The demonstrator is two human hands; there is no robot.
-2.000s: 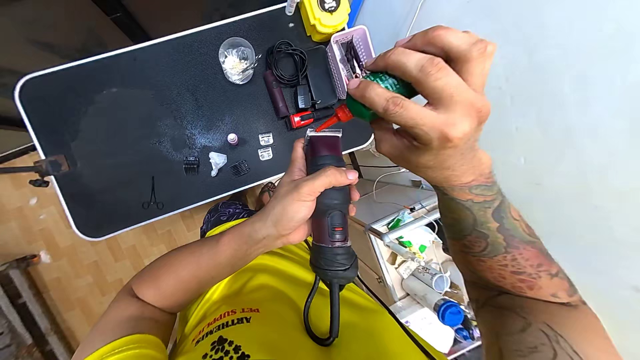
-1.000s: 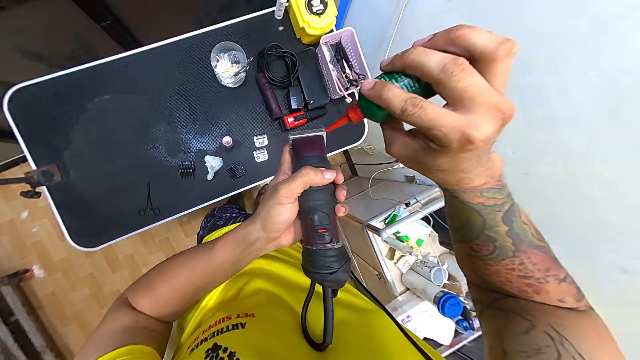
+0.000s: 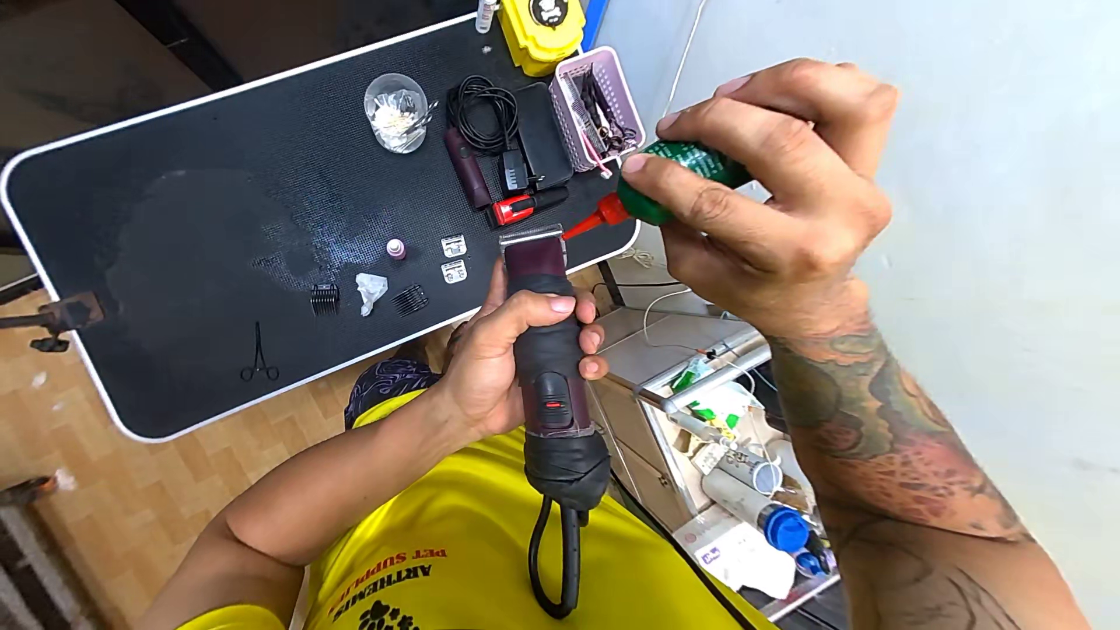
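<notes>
My left hand [image 3: 507, 350] is wrapped around a dark purple corded hair clipper [image 3: 549, 350], its grip bound in black tape and its metal blade [image 3: 531, 236] pointing away from me. In my right hand [image 3: 779, 192] is a green squeeze bottle [image 3: 652, 197], tilted so that its red nozzle [image 3: 595, 217] points down and left. The nozzle's tip is at the right end of the blade; whether they touch, I cannot tell. Beyond the blade lies a small red and black trimmer [image 3: 514, 210]. Two metal clipper blades [image 3: 453, 246] lie left of the clipper.
The black grooming table [image 3: 201, 227] holds a clear cup of small items [image 3: 396, 114], a purple clipper [image 3: 468, 168], coiled cable [image 3: 483, 114], comb guards [image 3: 325, 298], scissor-like forceps [image 3: 259, 354] and a pink basket of tools [image 3: 599, 96]. A cluttered open drawer [image 3: 713, 376] is at lower right, beside the wall.
The bottle's nozzle tip was clear of the blade a second ago, off to its upper right; now it is at the blade's right end. My left hand keeps hold of the clipper.
</notes>
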